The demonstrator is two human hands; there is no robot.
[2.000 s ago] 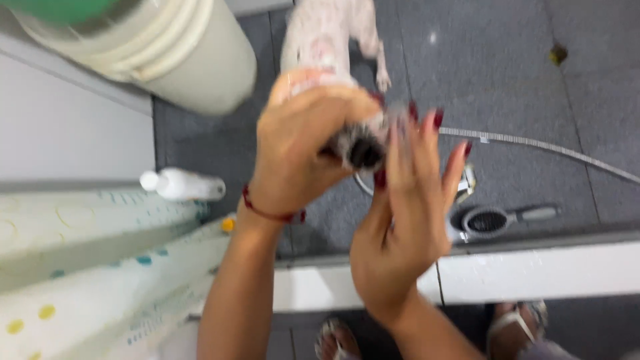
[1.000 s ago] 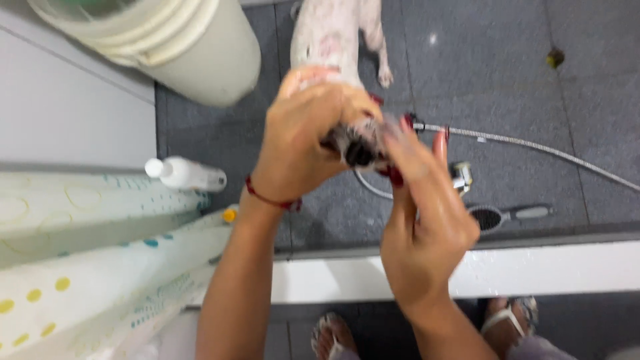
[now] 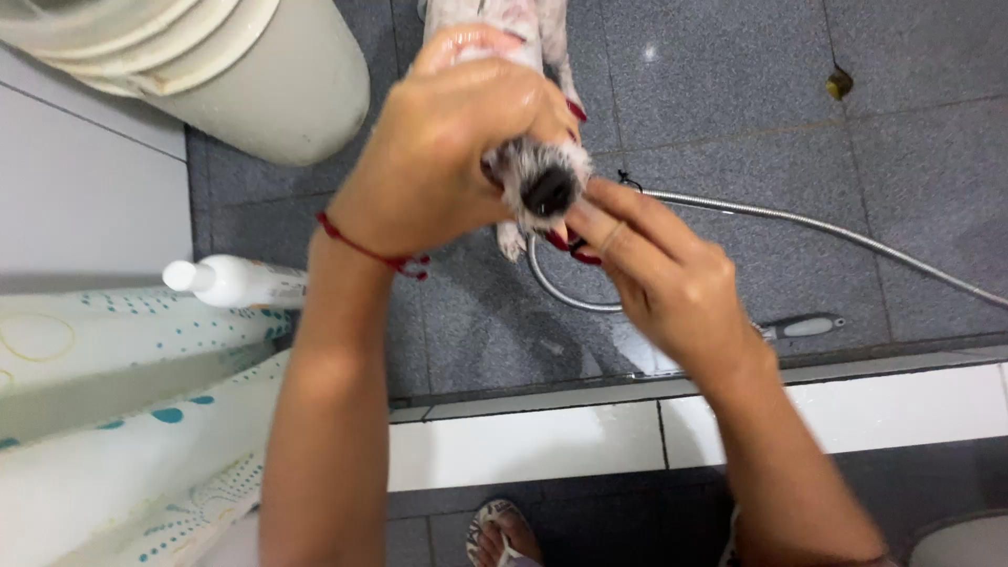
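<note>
A wet, pale dog (image 3: 555, 35) stands on the grey tiled floor, its dark nose and whiskered muzzle raised toward the camera. My left hand (image 3: 453, 142), with a red cord bracelet at the wrist, is wrapped around the dog's head and holds it from the left. The fingers of my right hand (image 3: 669, 268) are bent together against the right side of the muzzle, below the nose. Whether they pinch any fur is not clear. Both hands hide most of the dog's head.
A metal shower hose (image 3: 787, 216) curves across the floor, near a grey-handled brush (image 3: 807, 327). A large whitish bucket (image 3: 276, 87), a white bottle (image 3: 236, 281) and a shower curtain (image 3: 118, 394) lie on the left. A white tiled ledge (image 3: 528, 445) crosses below; one sandalled foot (image 3: 504, 539) shows beyond it.
My right hand's fingers, extended and apart beside the muzzle earlier, are now bent together against its lower right side. My left hand still holds the dog's head.
</note>
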